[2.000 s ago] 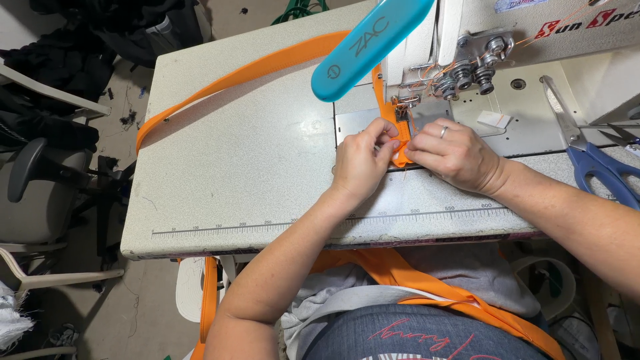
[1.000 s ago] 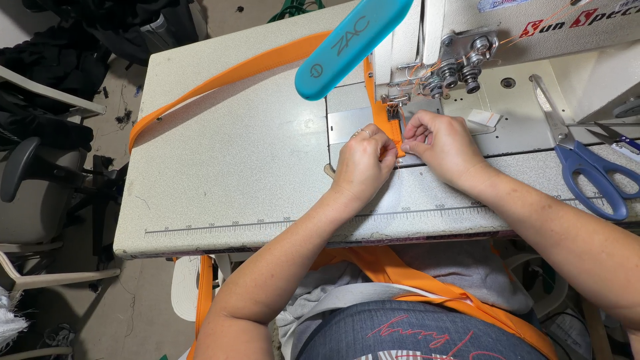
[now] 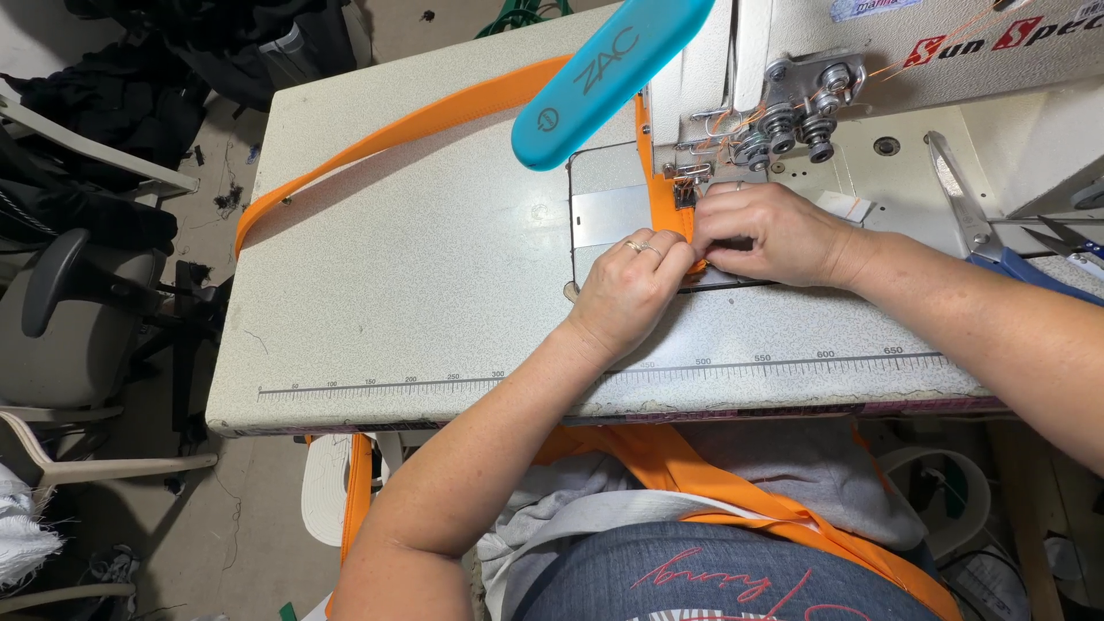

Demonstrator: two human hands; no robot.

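Observation:
An orange fabric strip (image 3: 388,129) curves over the table, passes behind a teal lamp-like bar (image 3: 612,82) and runs down to the presser foot (image 3: 687,191) of a sewing machine (image 3: 914,60). Just in front of the foot, my left hand (image 3: 634,280) pinches the near end of the strip. From the other side my right hand (image 3: 772,233) touches the same end, fingers bent against my left fingertips; the fingertips are partly hidden. More orange fabric (image 3: 673,466) lies across my lap with a pale band.
Blue-handled scissors (image 3: 975,216) lie on the machine bed at right, with small snips (image 3: 1065,246) beside them. A printed ruler (image 3: 448,382) runs along the front edge of the table (image 3: 414,293). A chair (image 3: 78,345) and dark cloth (image 3: 95,129) are at left.
My right hand's fingers have shifted to lie nearer the presser foot, still at the end of the strip. The view has moved slightly.

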